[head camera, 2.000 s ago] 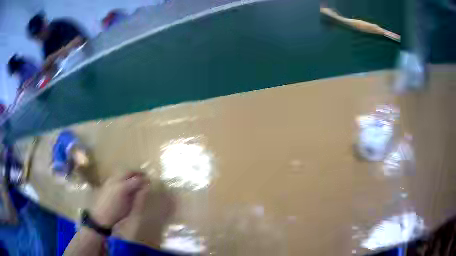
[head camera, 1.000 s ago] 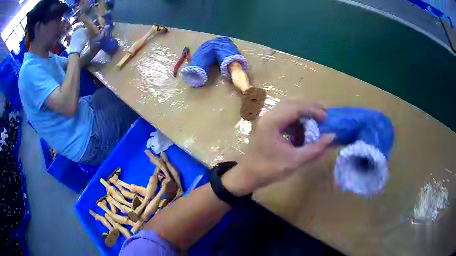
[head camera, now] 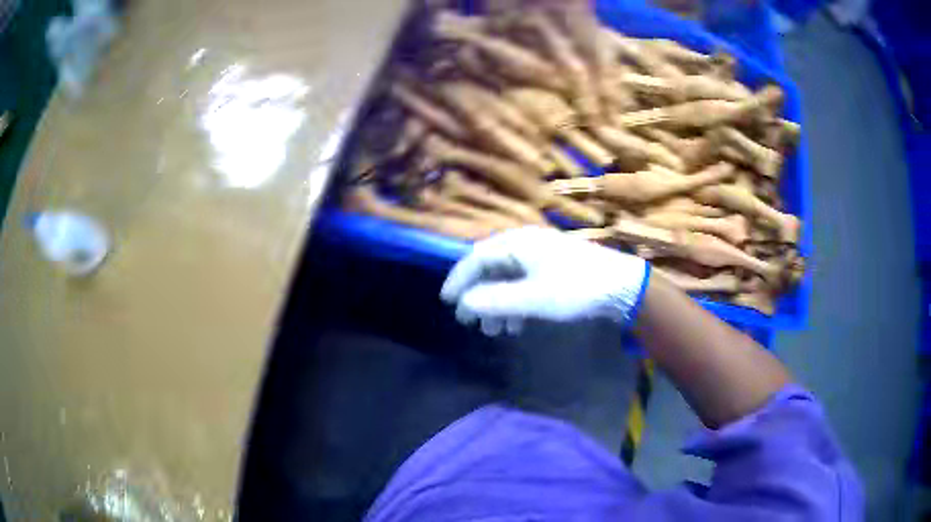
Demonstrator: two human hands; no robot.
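Note:
My right hand, in a white knitted glove with a blue cuff edge, is at the near rim of a blue crate. Its fingers are bent and point left, and nothing shows in them. The crate is heaped with tan legs, some with pale squared pegs; the picture is blurred. My left hand is out of the picture. A white glue bottle with a blue tip lies on the tan bench at the left.
The glossy tan bench fills the left side, with glare spots on it. A clear or white blurred object is at its upper left. Yellow-black tape shows below the crate. Grey floor lies to the right.
The view has swung right from the bench with shorts pieces to the heaped crate. My bare left hand has left the picture, and my gloved right hand has come into it.

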